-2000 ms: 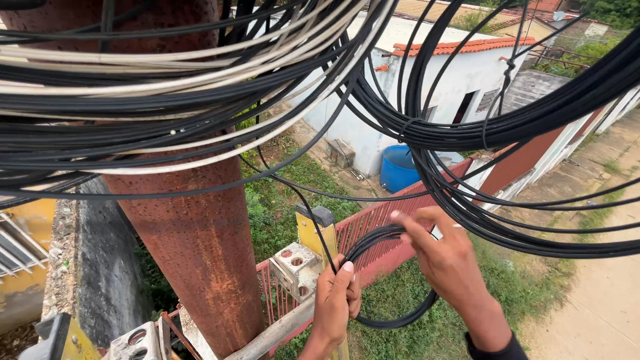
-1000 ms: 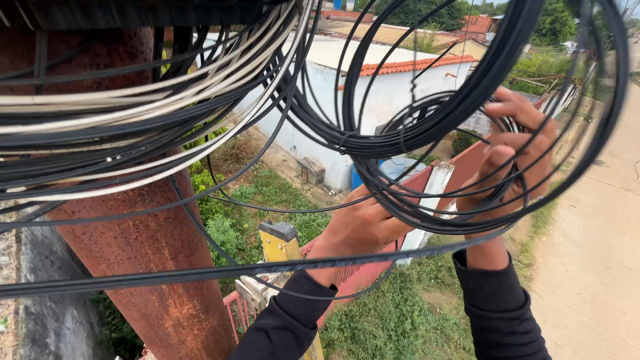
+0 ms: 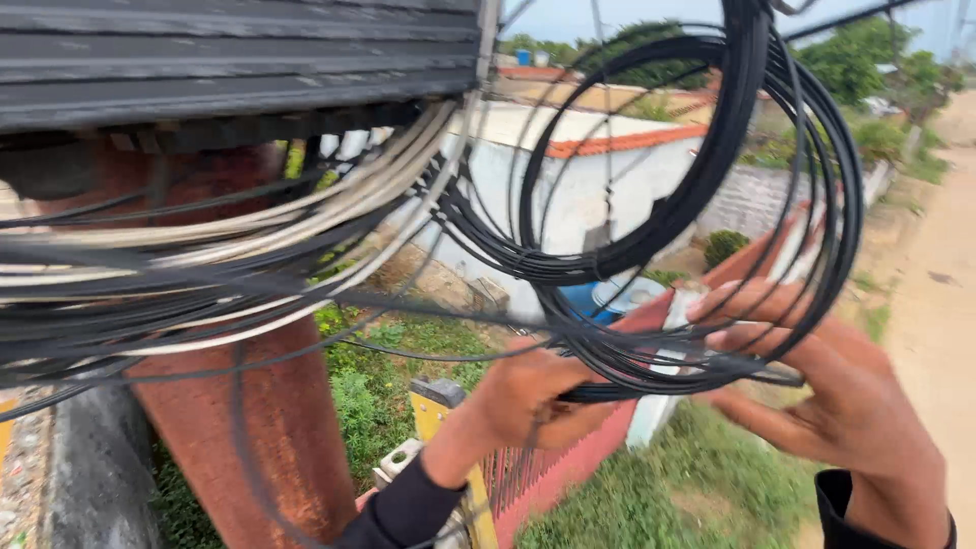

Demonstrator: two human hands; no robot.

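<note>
My left hand (image 3: 537, 396) is closed around the lower left part of a bundle of thin black cables at the bottom of the hanging coil. To its right, my right hand (image 3: 808, 374) has its thumb and fingers spread around the coil's lower right edge; whether it grips a strand is blurred. The large coil of black cable (image 3: 686, 183) hangs above both hands, its loops tied together in places. More black and cream cables (image 3: 343, 221) sweep around the rusty steel pole (image 3: 259, 442) at the left. A loose black cable passes blurred before my left forearm.
A dark ribbed box (image 3: 229, 53) fills the upper left. Below my left hand stand a yellow ladder rail (image 3: 476, 503) and a concrete block (image 3: 398, 457). Far below are a red fence (image 3: 564, 465), a blue tank (image 3: 583, 297), grass and a dirt road.
Both hands were at a small coil below the large one; now they are at the bottom of the large coil. My right hand has come down and its fingers have spread. The view has tilted up.
</note>
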